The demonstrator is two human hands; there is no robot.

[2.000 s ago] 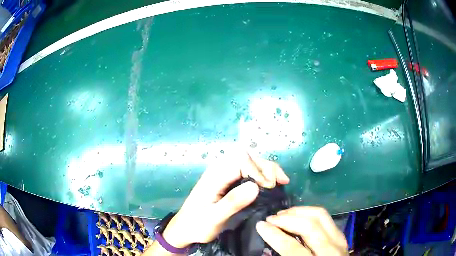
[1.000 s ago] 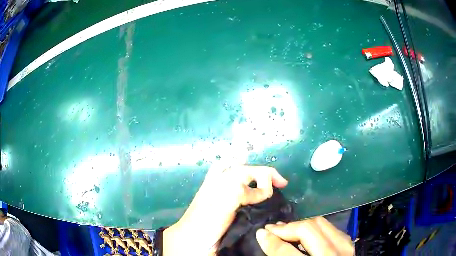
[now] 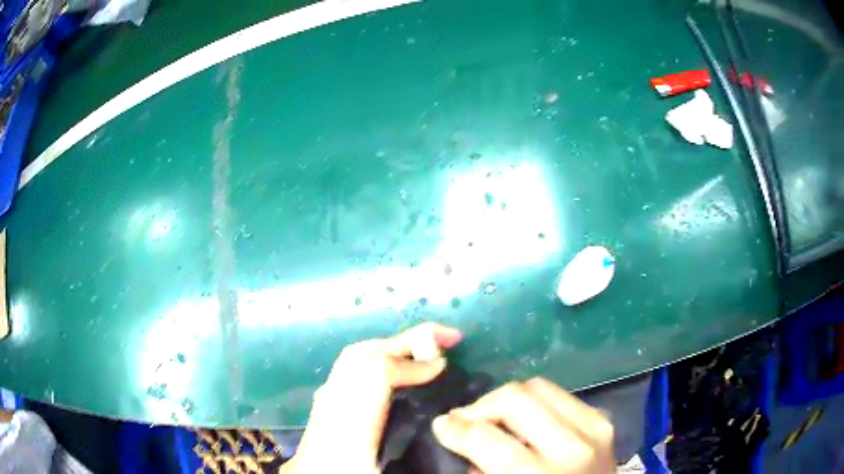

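Note:
My left hand (image 3: pixel 361 393) and my right hand (image 3: pixel 532 430) are low in the view at the near edge of the green bench (image 3: pixel 324 176). Between them they hold a black moulded piece (image 3: pixel 416 417). My left thumb and fingers pinch its upper left side, and my right fingertips press on its right side. The black piece is blurred and partly hidden by the hands; its lower part runs out of the picture. A white glue bottle (image 3: pixel 585 276) with a small blue tip lies on the bench, right of and above my hands.
A red lighter or tool (image 3: pixel 682 82) and crumpled white tissue (image 3: pixel 701 120) lie beside the clear-panelled box (image 3: pixel 814 185) at right. Blue crates (image 3: pixel 14 148) stand at left. Tan parts (image 3: pixel 236 452) and black parts (image 3: pixel 717 407) are below the bench edge.
Both hands have moved left with the black piece, and my left hand is lower. The whole bench view has shifted and tilted slightly. The bottle, tissue and red item keep their places on the bench.

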